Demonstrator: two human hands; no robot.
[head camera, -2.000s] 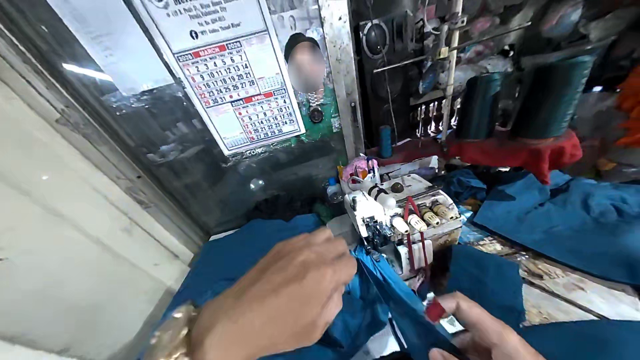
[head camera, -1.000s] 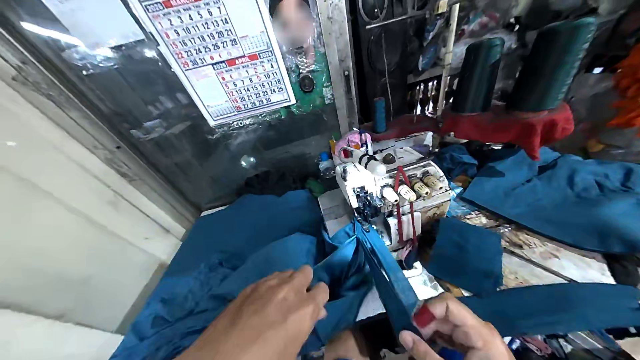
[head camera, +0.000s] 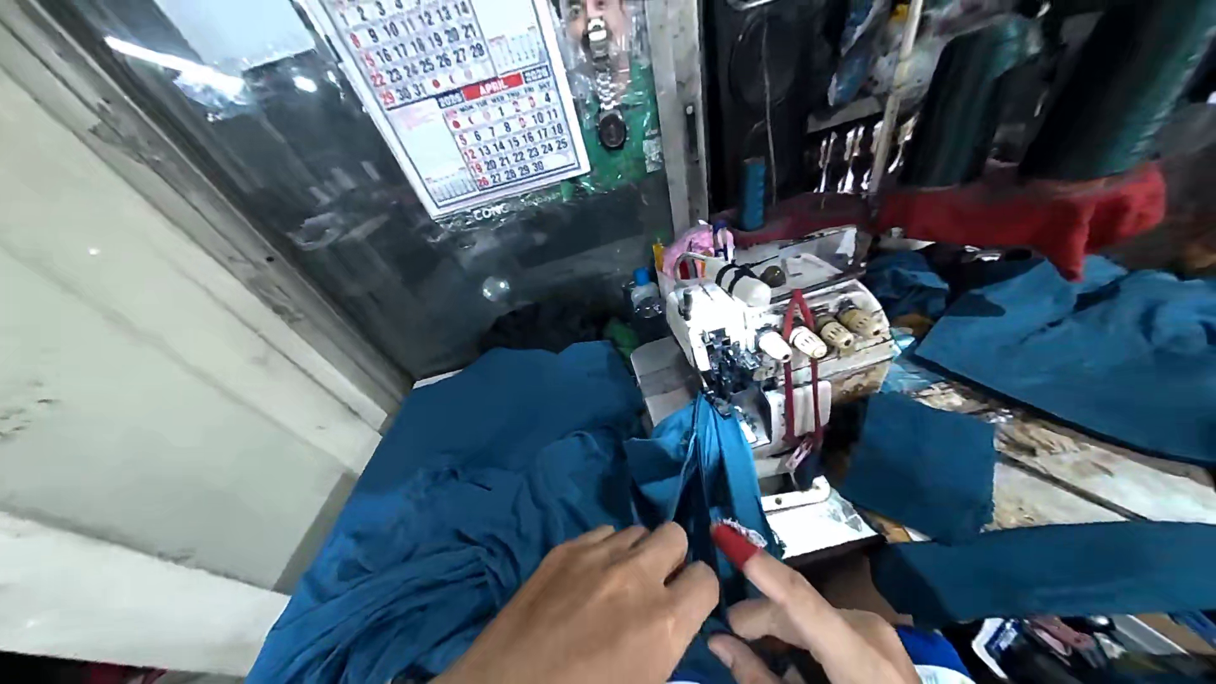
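A white overlock sewing machine (head camera: 727, 323) stands at the centre, with dark cream tension knobs and a red cord looped over its front. Teal fabric (head camera: 698, 465) runs from under its needle area toward me. My left hand (head camera: 608, 598) has its fingers curled on the fabric's left edge, below the machine. Close to its right, my right hand (head camera: 807, 608), with a red wrap on one fingertip, pinches the same fabric. A larger heap of teal cloth (head camera: 456, 513) spreads over the left side.
Behind the machine is a dark glass panel with a calendar (head camera: 503, 104). Large dark green thread cones (head camera: 969, 104) stand on red cloth at the back right. Cut teal pieces (head camera: 921, 465) lie on the worn table. A small bottle (head camera: 646, 294) is left of the machine.
My left hand has moved from near the machine down toward me, then right, close beside my right hand. The strip between my hands and the machine now hangs bunched. The view has shifted somewhat.
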